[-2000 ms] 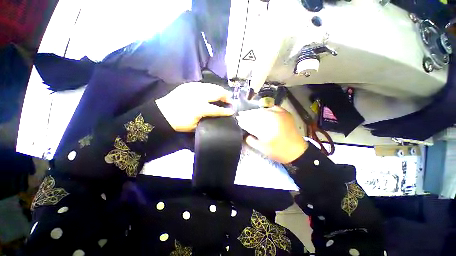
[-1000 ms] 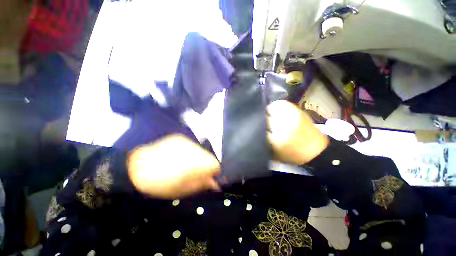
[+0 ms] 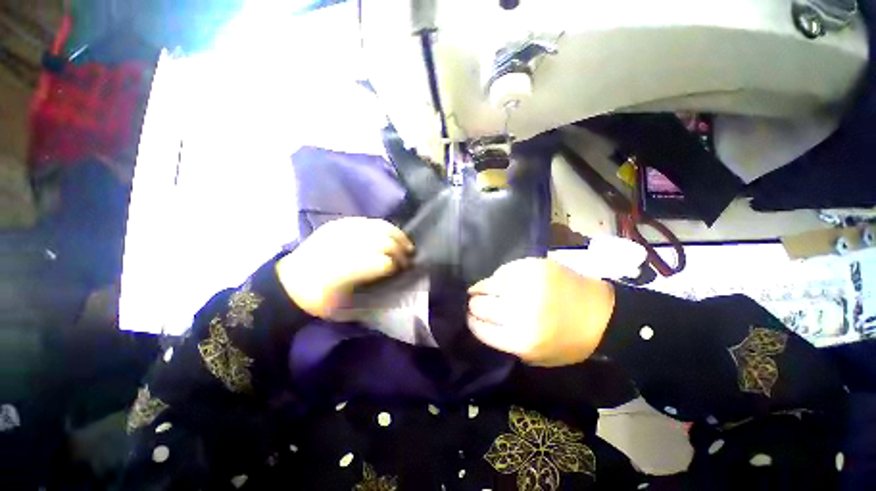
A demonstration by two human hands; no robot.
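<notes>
A black-grey strip (image 3: 495, 230) lies under the presser foot (image 3: 457, 173) of the cream-white sewing machine (image 3: 615, 67). Purple cloth (image 3: 351, 182) lies left of the needle, and more purple cloth hangs over the table's front edge towards the lap. My left hand (image 3: 346, 266) is left of and nearer than the needle, its fingers closed on the edge of the dark cloth. My right hand (image 3: 540, 311) is at the front right of the strip, fingertips pinching its near part. Both thumbs are mostly hidden.
Scissors with reddish-brown handles (image 3: 655, 245) lie right of the strip, near a phone (image 3: 668, 184) with a pink screen. A white object (image 3: 618, 257) lies beside the handles. Dark cloth (image 3: 807, 177) lies under the machine arm. A red basket (image 3: 91, 120) stands at the far left.
The strip now spreads wider under the presser foot. My left hand has moved up and right from near the lap onto the cloth. My right hand has moved down towards the table's front edge.
</notes>
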